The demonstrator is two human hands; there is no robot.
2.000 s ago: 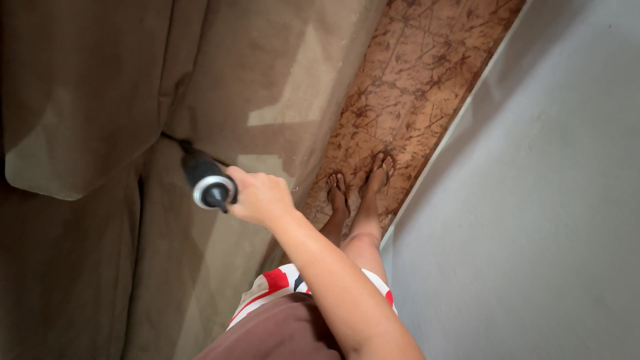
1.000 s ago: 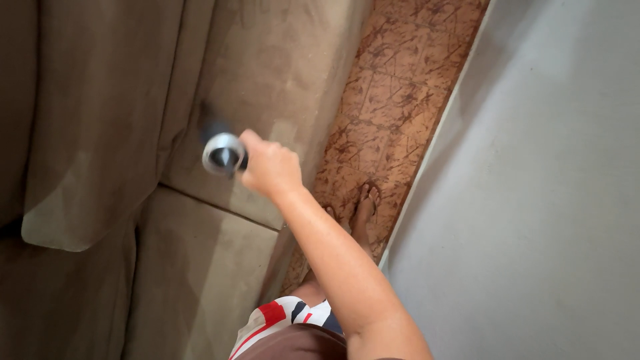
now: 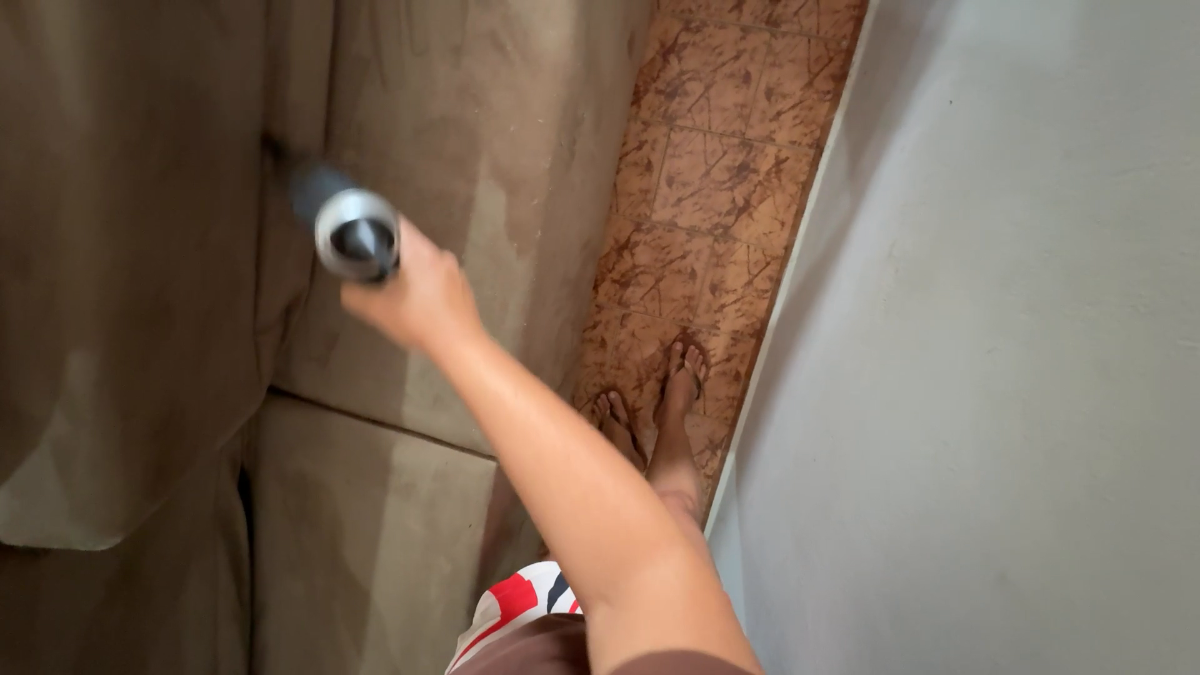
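Observation:
My right hand point(image 3: 412, 295) is closed around a black and silver handheld vacuum cleaner point(image 3: 358, 234), held over the seat of a brown fabric sofa point(image 3: 441, 309). Motion blurs the cleaner, and its dark front end points away from me toward the joint between the seat and the sofa's backrest point(image 3: 131, 234). Whether the nozzle touches the fabric cannot be told. A seam point(image 3: 375, 422) between two seat cushions runs just below the hand. Lighter and darker patches show on the upholstery. My left hand is not in view.
Reddish-brown patterned floor tiles point(image 3: 722, 178) form a narrow strip between the sofa and a pale grey wall point(image 3: 975, 337) on the right. My feet point(image 3: 680, 384) stand there in flip-flops, close to the sofa's front.
Since a second ago, my right hand has moved the vacuum cleaner left across the seat, closer to the backrest. Two seconds ago its front end was by the gap near the cushion seam.

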